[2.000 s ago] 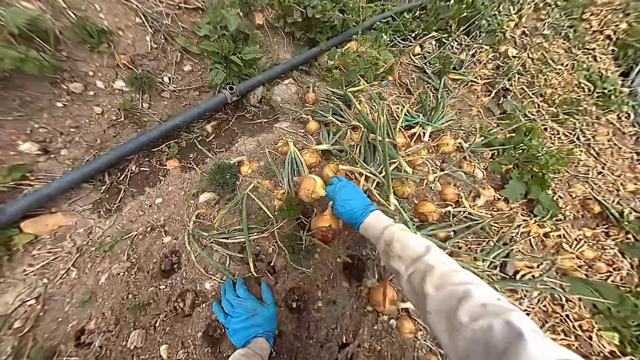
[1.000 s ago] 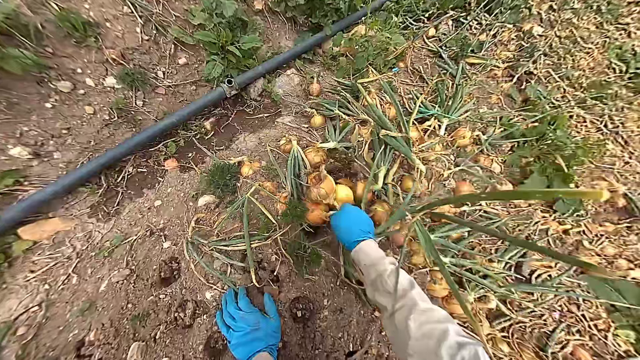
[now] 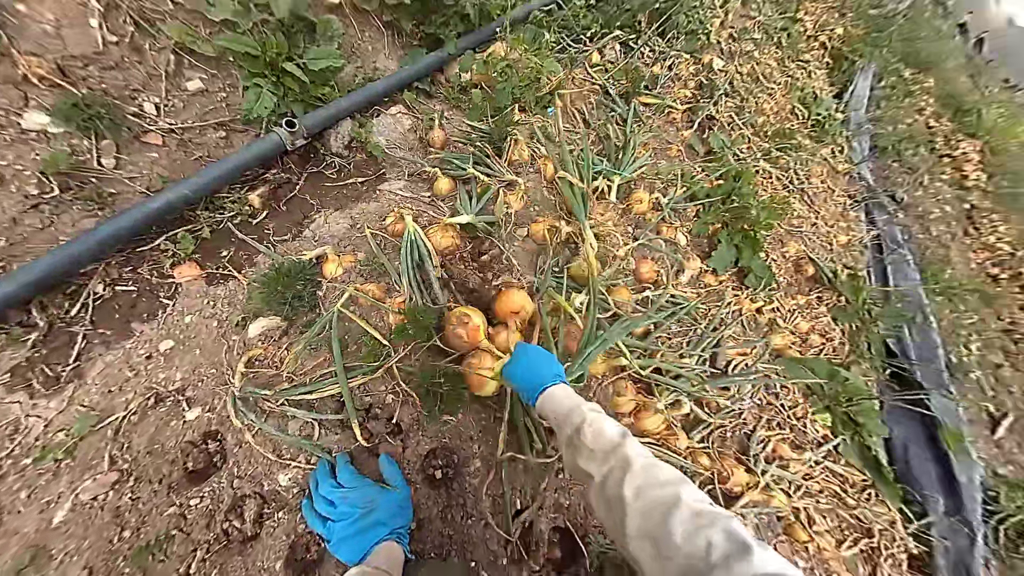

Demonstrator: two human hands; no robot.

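Observation:
My right hand (image 3: 534, 373), in a blue glove, is closed around the green tops of a bunch of yellow onions (image 3: 482, 371); several bulbs hang together at its left side. More onions with long green leaves (image 3: 588, 268) lie on the soil beyond and to the right of it. My left hand (image 3: 358, 507), also gloved in blue, rests on the bare soil at the lower middle with its fingers spread and nothing in it. Just above it lie loose onion leaves (image 3: 344, 376).
A dark plastic pipe (image 3: 196, 186) with a metal clamp (image 3: 290, 133) runs diagonally across the upper left. Black plastic sheeting (image 3: 912, 384) edges the right side. Leafy weeds (image 3: 280, 60), stones and dry onion skins (image 3: 768, 320) cover parts of the ground.
One second ago long green leaves reached from my right hand toward the right edge; now the tops hang below it. Several onions are now bunched at that hand. My left hand stays on the soil.

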